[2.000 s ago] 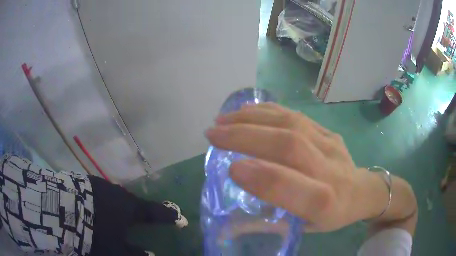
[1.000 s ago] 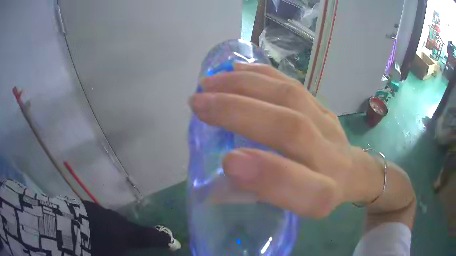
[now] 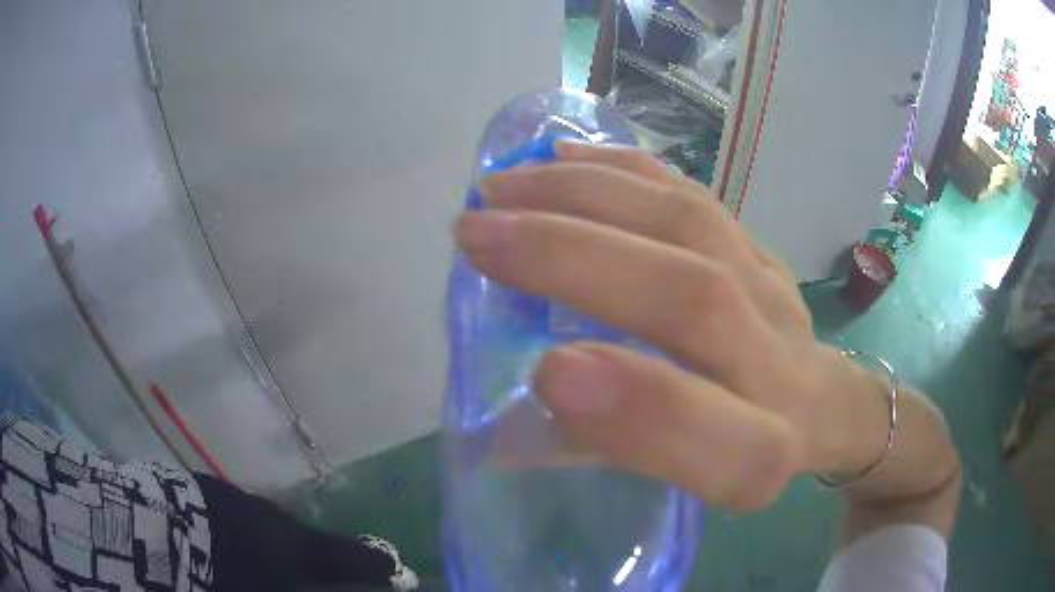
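Observation:
A clear bluish water bottle (image 3: 555,509) is large and close to the camera at the centre, its rounded base towards the top of the picture. Its lower end runs out of the bottom edge. My right hand (image 3: 671,312) is wrapped around it from the right, fingers across its front. A thin bracelet is on the wrist and a white sleeve shows below. A blue patch of the bottle shows near the fingertips. The bottle's mouth and cap are out of view. My left hand is not in view.
Another person's patterned top (image 3: 104,509), dark trouser leg and shoe are at lower left. Red-ended poles (image 3: 98,318) lean on the wall. Grey doors (image 3: 347,208) stand behind. A shelf with plastic bags (image 3: 677,69), a red bucket (image 3: 868,278) and a carton (image 3: 981,168) are further right on green floor.
Since the first frame, the bottle and my right hand have risen in view, with more of the bottle showing. Since the second, they have barely moved. The grip stays the same.

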